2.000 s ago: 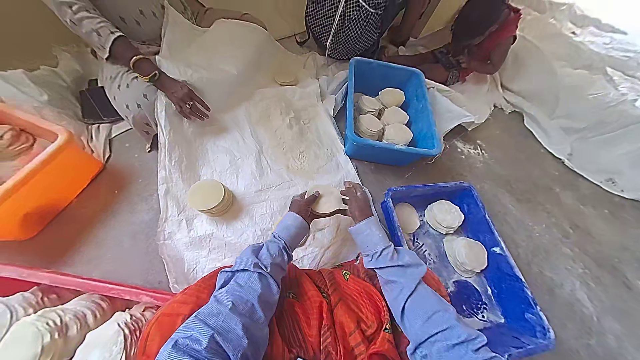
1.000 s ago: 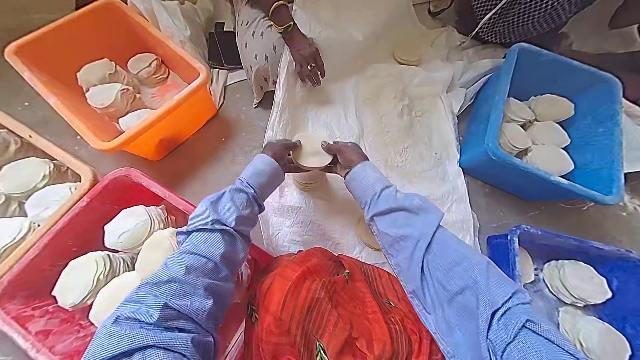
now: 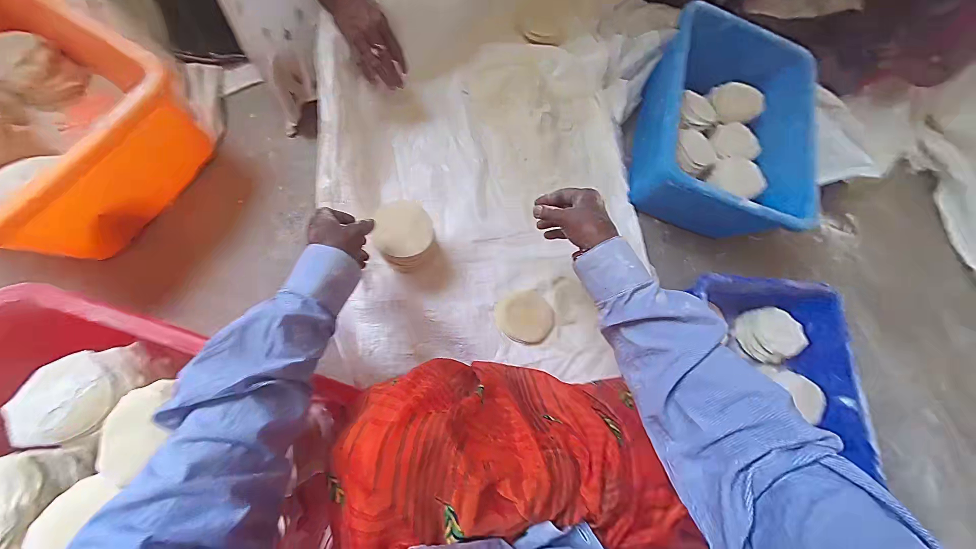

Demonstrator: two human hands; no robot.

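A stack of thin round dough discs (image 3: 404, 231) stands left of the middle of a white floured sheet (image 3: 457, 305). My left hand (image 3: 341, 232) is at the stack's left side, its fingertips beside the edge of the top disc; whether they touch it I cannot tell. Over the sheet's right side is my right hand (image 3: 573, 219), fingers curled, thumb and fingertips slightly apart, with nothing visible in it. A lower pile of dough discs (image 3: 524, 316) lies nearer to my lap, below and left of the right hand.
Dough stacks fill parts of a blue tub (image 3: 648, 171), a dark blue tray (image 3: 846, 366), an orange tub (image 3: 137, 183) and a red tub (image 3: 91, 313). Another person's hand (image 3: 370, 42) rests over the sheet's far left. Further discs (image 3: 543, 27) lie at the far end.
One second ago both my hands held a disc above the stack; now they are apart, the right hand further right, and the disc is no longer between them.
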